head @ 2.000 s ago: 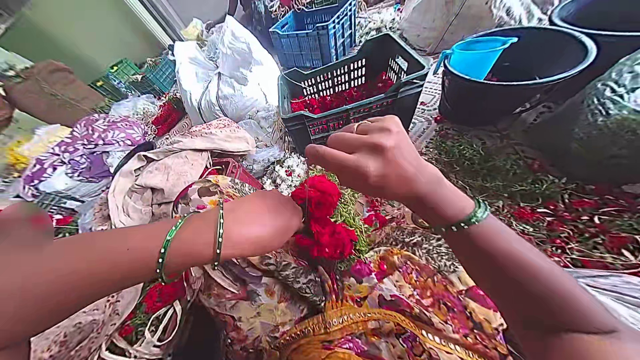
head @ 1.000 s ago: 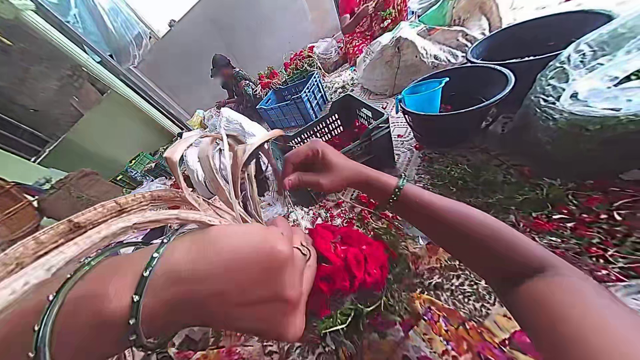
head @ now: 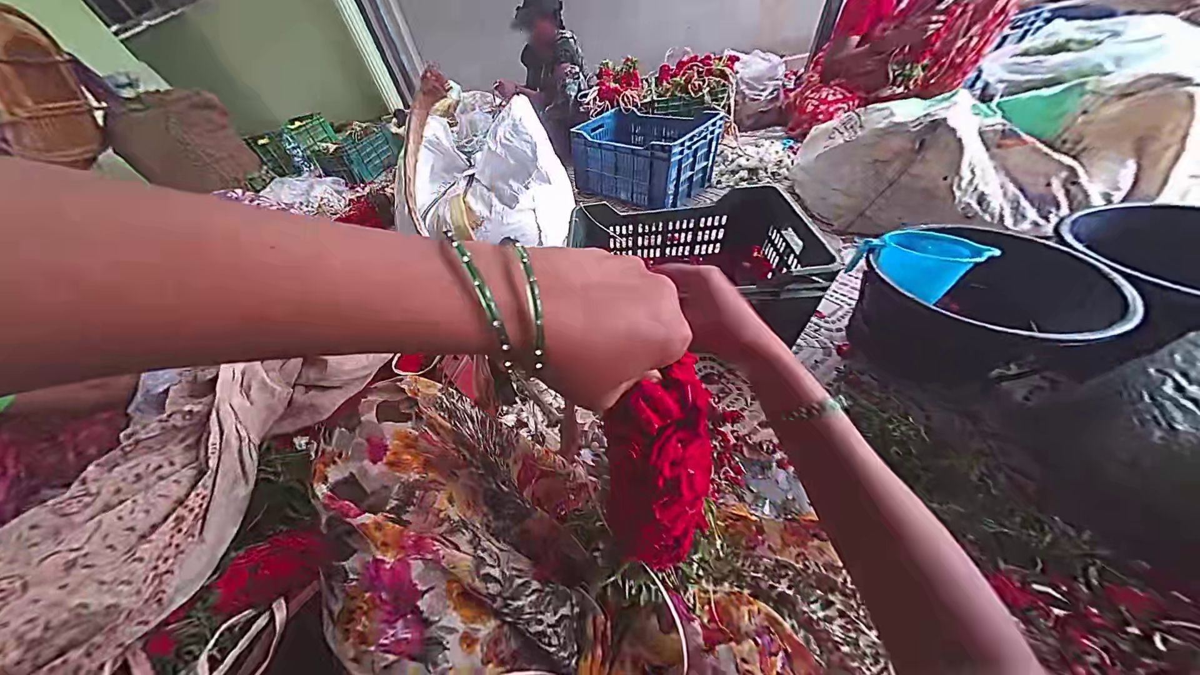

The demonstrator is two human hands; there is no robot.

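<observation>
My left hand (head: 614,323), with green bangles on its wrist, is closed at the top of a bunch of red flowers (head: 661,469) that hangs below it over the patterned cloth (head: 469,525) on my lap. Pale strips of fibre (head: 414,159) rise behind that wrist. My right hand (head: 717,305) meets the left hand's knuckle side, just above the flowers; its fingers are mostly hidden, so what they hold cannot be told.
Ahead stand a black crate (head: 712,234) with red petals, a blue crate (head: 647,155) and a white sack (head: 516,178). At right are black tubs, one holding a blue mug (head: 933,262). A person (head: 553,75) sits at the back. Stems and petals litter the floor at right.
My left hand has moved up and across to meet my right hand, and the red flowers hang beneath it. The fibre strips that lay across my left forearm now stand behind it.
</observation>
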